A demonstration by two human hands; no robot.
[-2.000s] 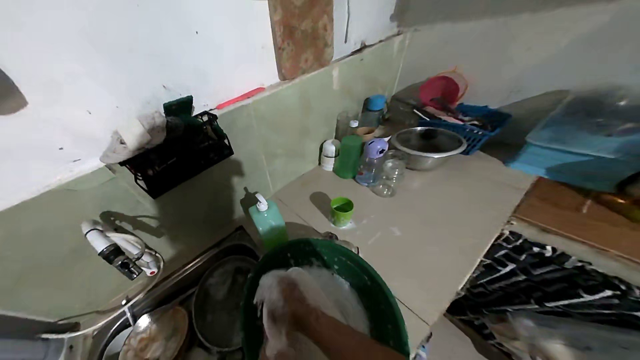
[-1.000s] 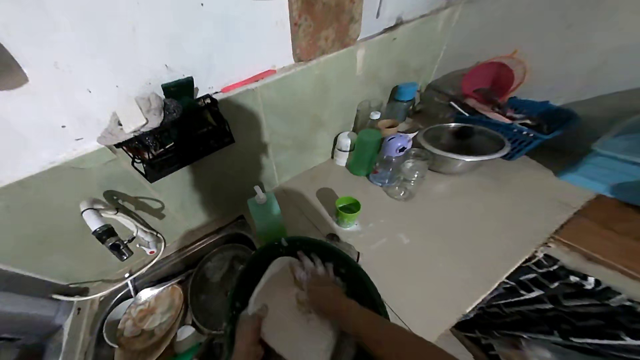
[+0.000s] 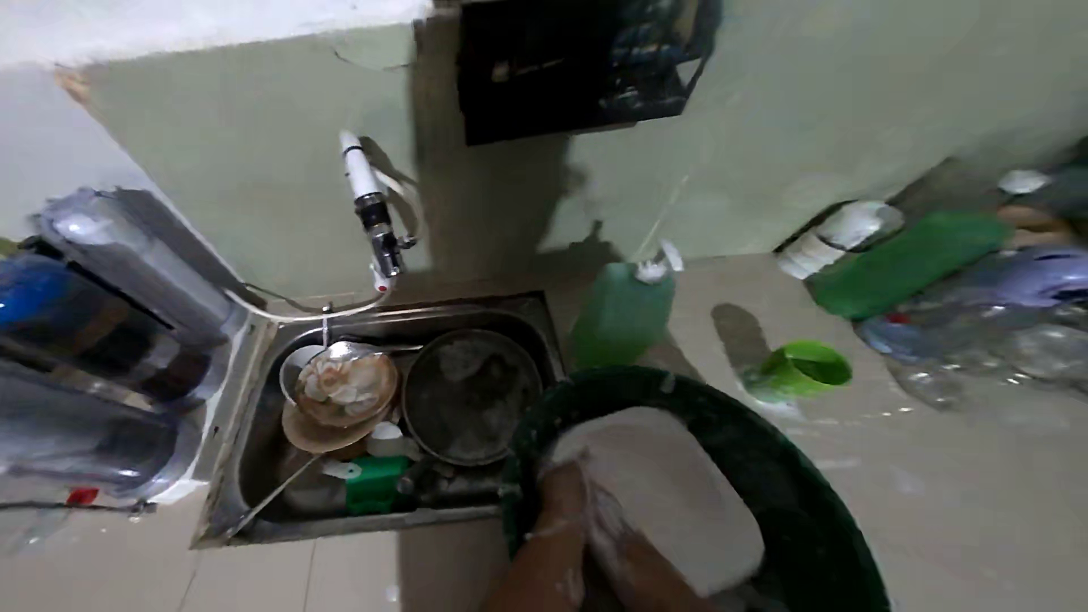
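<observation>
A large dark green basin (image 3: pixel 816 476) stands beside the sink, at the lower middle of the view. Inside it is a pale, rounded rectangular piece (image 3: pixel 671 493), perhaps a tray or lid. My left hand (image 3: pixel 565 484) is at its left edge, and my right hand (image 3: pixel 616 527), coated in suds, lies close beside it against the same piece. The fingers of both hands are blurred and partly hidden. A green pump bottle (image 3: pixel 625 314) is just behind the basin, and a lime-green cup (image 3: pixel 803 370) stands to its right on the counter.
The steel sink (image 3: pixel 544 340) at left holds a dark pan (image 3: pixel 472 395), a flower-patterned plate (image 3: pixel 347 382) and a green container (image 3: pixel 374 484). A white faucet (image 3: pixel 365 187) is on the wall, under which a thin hose runs. Several bottles and jars line the right; a black rack (image 3: pixel 578 68) hangs above.
The view has swung left and down toward the sink. My right hand, spread on top of the pale piece a second ago, is now near its left edge beside my left hand.
</observation>
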